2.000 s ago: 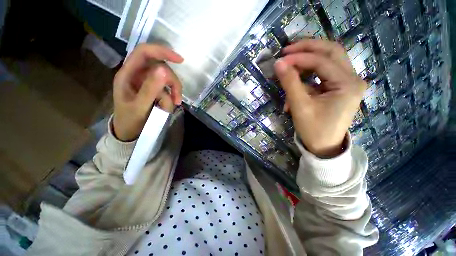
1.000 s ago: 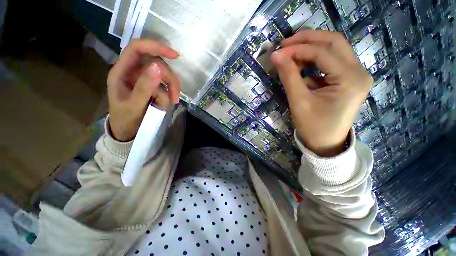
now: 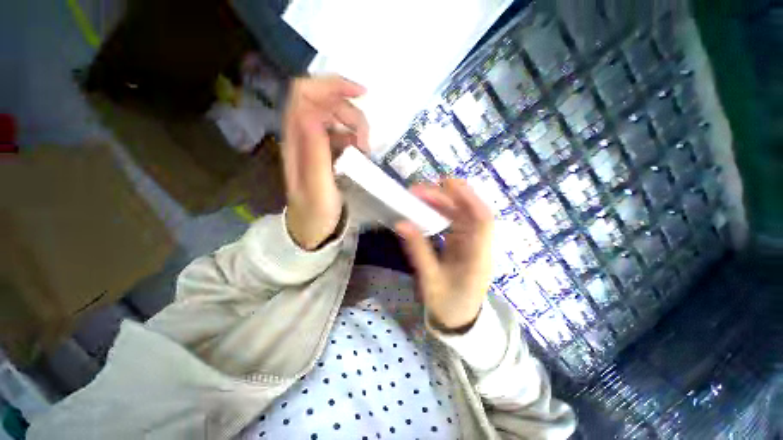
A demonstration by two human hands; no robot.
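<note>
My left hand (image 3: 319, 155) holds one end of a white-edged pad strip (image 3: 391, 191) in front of my chest. My right hand (image 3: 455, 245) is at the strip's other end, with thumb and fingers on either side of it; blur hides whether they grip it. The strip slopes down to the right. A clear blister tray (image 3: 592, 163) of circuit boards lies to the right, its boards blurred and shining. No small pad can be made out at my fingertips.
Bright white pad sheets (image 3: 403, 51) lie at the tray's left edge. A stack of clear ridged trays (image 3: 670, 378) is at the lower right. Brown cardboard (image 3: 86, 241) is at the left, low down. A green surface (image 3: 747, 129) runs along the right edge.
My right hand has left the boards and moved down and left to the strip. The strip has swung from hanging below my left hand to pointing right. The whole view has shifted.
</note>
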